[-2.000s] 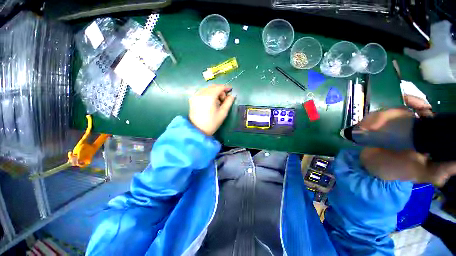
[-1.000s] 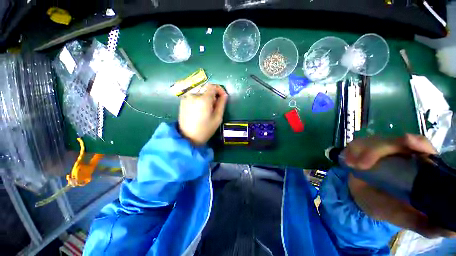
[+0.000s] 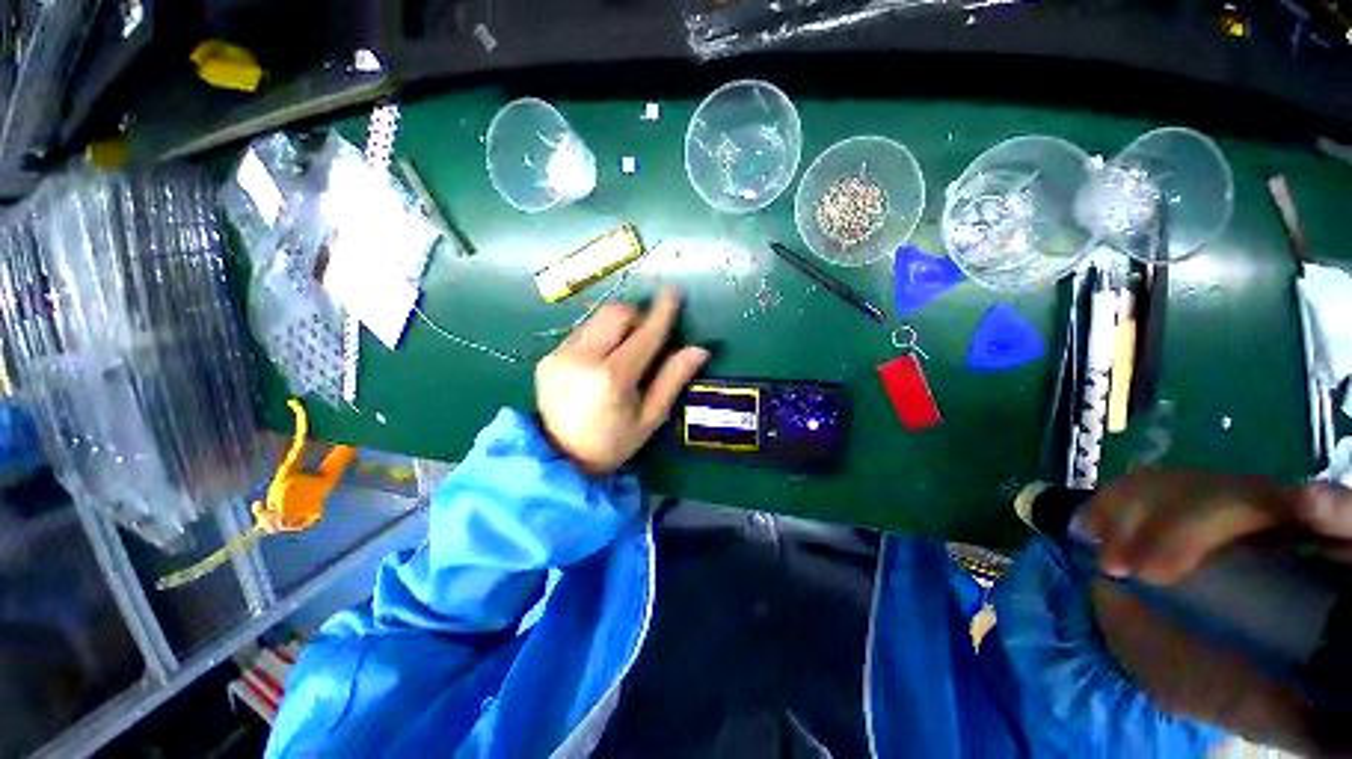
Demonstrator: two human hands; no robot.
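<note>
A dark phone body [image 3: 801, 424] with camera rings and a yellow-edged white label lies flat on the green mat. My left hand [image 3: 611, 389] is just left of it, fingers spread over the mat, with nothing visible in it. Tiny specks, apparently screws [image 3: 764, 297], lie scattered above the phone. My right hand [image 3: 1186, 522] is large and blurred at the lower right, closed around a thick dark tool [image 3: 1056, 509], apparently the electric screwdriver. The tool's far end is unclear.
Clear cups [image 3: 860, 202] stand along the back. A yellow bar [image 3: 589, 264], thin dark stick [image 3: 827, 282], blue picks [image 3: 1005, 338], red piece [image 3: 908, 392] and long tools [image 3: 1097, 371] lie about. Plastic bags [image 3: 304, 326], stacked trays [image 3: 134, 356] and orange handles [image 3: 301, 482] are left.
My left hand has opened from a pinch, its fingers now spread. My right hand has moved lower in view, still around the dark tool. The view has shifted.
</note>
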